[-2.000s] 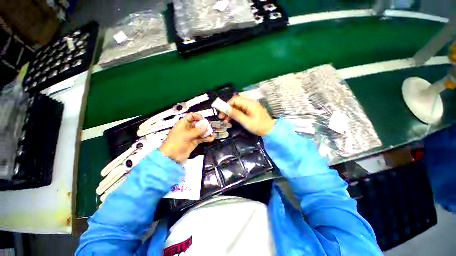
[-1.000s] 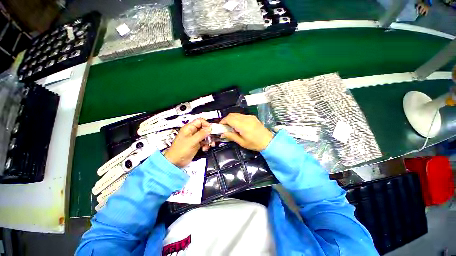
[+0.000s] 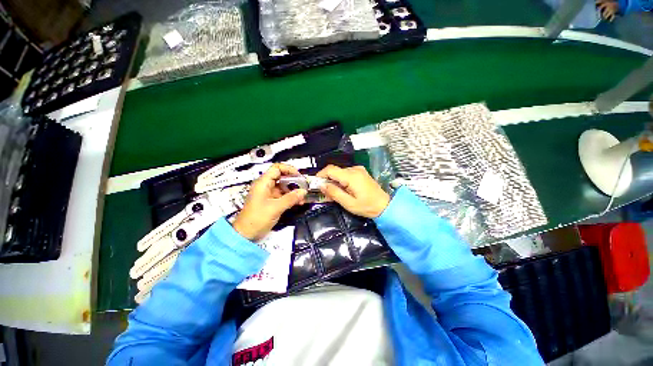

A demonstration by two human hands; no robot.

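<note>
My left hand (image 3: 266, 203) holds a small watch head (image 3: 292, 186) with a dark round centre between its fingertips. My right hand (image 3: 354, 191) meets it from the right and pinches a short pale strap half (image 3: 316, 184) against the head's side. Whether the two are joined is hidden by the fingers. Both hands are above the black component tray (image 3: 331, 236) with square pockets. Strapped watches (image 3: 161, 239) with dark discs lie piled at the tray's left, and more lie across its upper part. A white paper slip (image 3: 276, 266) with reddish marks lies by my left wrist.
A bag of straps (image 3: 458, 164) lies right of the tray. Beyond the green belt (image 3: 215, 111) are another strap bag (image 3: 200, 43) and a loaded tray. Black trays stand on the white side table (image 3: 43, 300). A white fan base (image 3: 605, 163) and red stool (image 3: 621, 257) are at right.
The watch head's dark face now shows in my left fingertips, with the pale strap half beside it. My hands stay close together over the tray.
</note>
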